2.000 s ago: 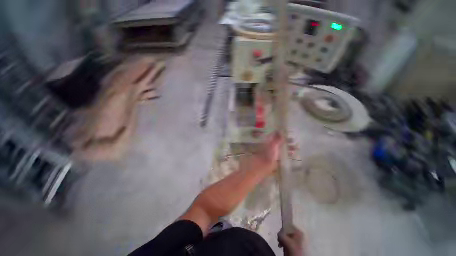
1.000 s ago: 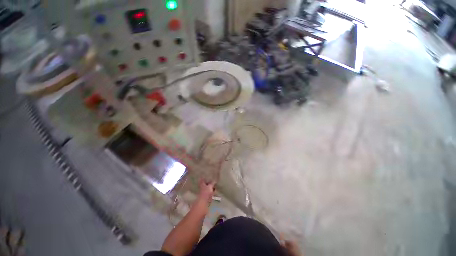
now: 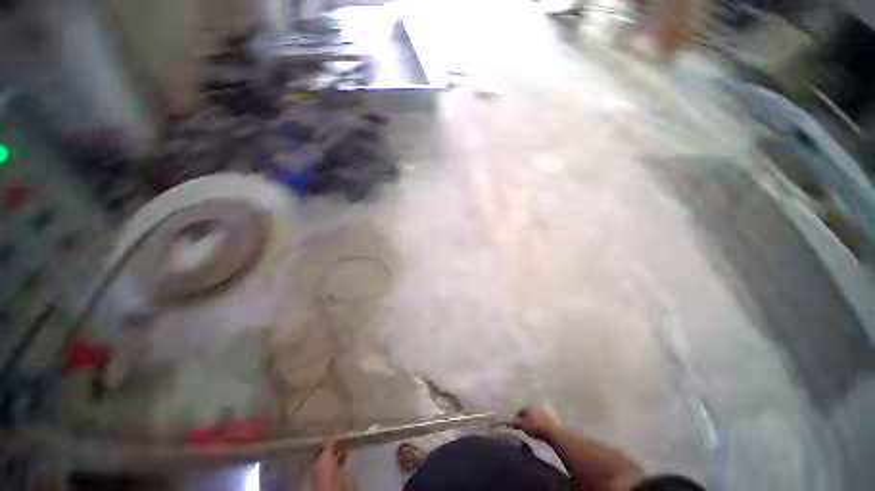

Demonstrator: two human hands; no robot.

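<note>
A long narrow pale strip (image 3: 413,428), likely wood, lies across the bottom of the blurred view, reaching from near my body out to the left edge. My left hand (image 3: 332,466) is at the strip's underside, cut off by the bottom edge, with fingertips against it. My right hand (image 3: 533,422) is closed around the strip's right end. The strip's far left end is not clear.
A machine control panel (image 3: 24,221) with a green light stands at the left. A round reel or disc (image 3: 206,249) is beside it. A dark cluttered heap (image 3: 336,153) lies beyond. A dark grey strip of floor (image 3: 777,268) runs at the right.
My view has turned right, so the machine and reel have shifted left. The strip now lies crosswise instead of pointing forward. My right hand has come fully into view.
</note>
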